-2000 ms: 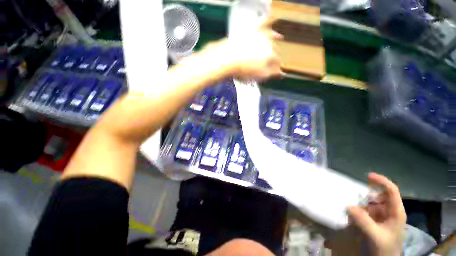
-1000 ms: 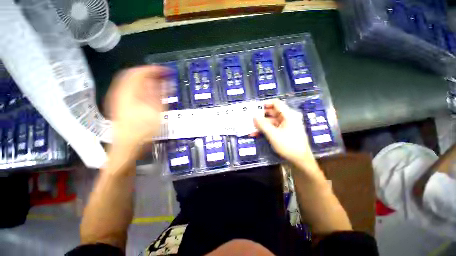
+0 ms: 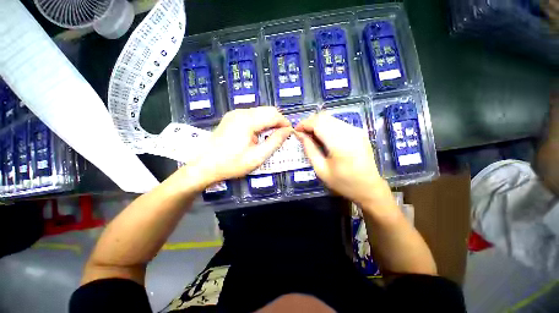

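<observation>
A long printed label strip curls down from the upper left and runs under my hands, over the near row of phones. My left hand and my right hand meet above the tray, fingertips pinching at the strip's upper edge. Whether a single label is between them cannot be told. The clear blister tray holds two rows of blue phone bodies with open backs. Several near-row phones are partly hidden by the strip and hands. Plain white backing paper hangs at the left.
A small white fan stands at the upper left. Stacked trays of phones are at the left, and more trays at the upper right. A brown cardboard box is below the bench edge. A person's white clothing shows at right.
My left hand has moved right to meet my right hand. The tray appears higher in view, and the strip now curls at the upper left, its print facing up.
</observation>
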